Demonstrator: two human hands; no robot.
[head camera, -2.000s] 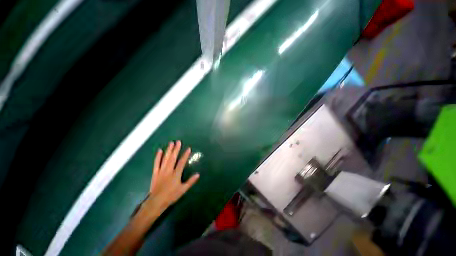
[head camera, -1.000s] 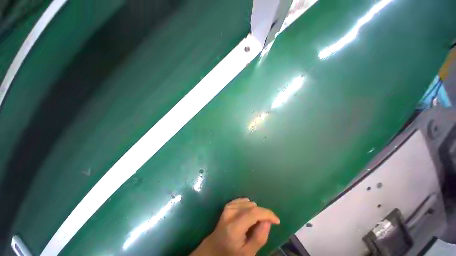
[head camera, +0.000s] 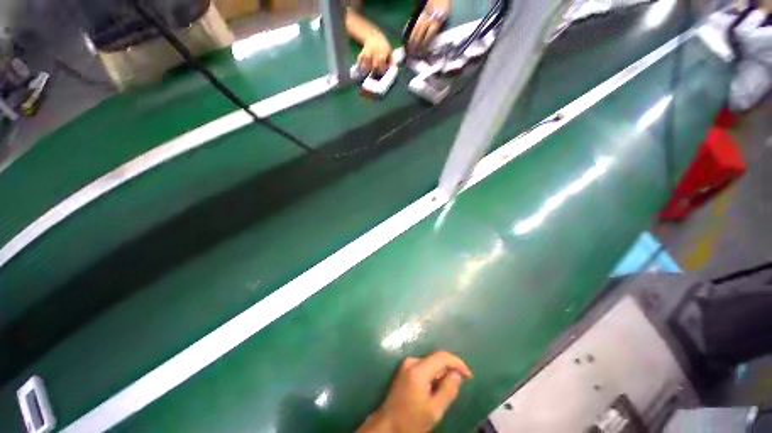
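Observation:
My left hand (head camera: 423, 394) is at the bottom centre, over the glossy green worktop (head camera: 508, 279). Its fingers are loosely curled, with the thumb near the index finger, and nothing shows in it. My right hand is out of the picture. A white plastic housing (head camera: 35, 406) with a dark rectangular window lies alone on the conveyor belt (head camera: 254, 279) at the lower left, beyond the white rail (head camera: 279, 304). To the right of my hand is the welder's base plate (head camera: 584, 372). Its dark fixture (head camera: 618, 418) is cut off by the bottom edge.
A grey-white post (head camera: 499, 93) rises from the rail. Across the belt, another person's hands (head camera: 374, 52) are at white housings (head camera: 430, 86). A black cable (head camera: 228, 93) hangs at the upper left. A red stool (head camera: 707, 169) and a blue item (head camera: 645, 257) are at the right.
My left hand has gone from spread fingers to curled ones and lies further right in view. The view has tilted up, bringing the far side of the belt and the other person's hands into sight.

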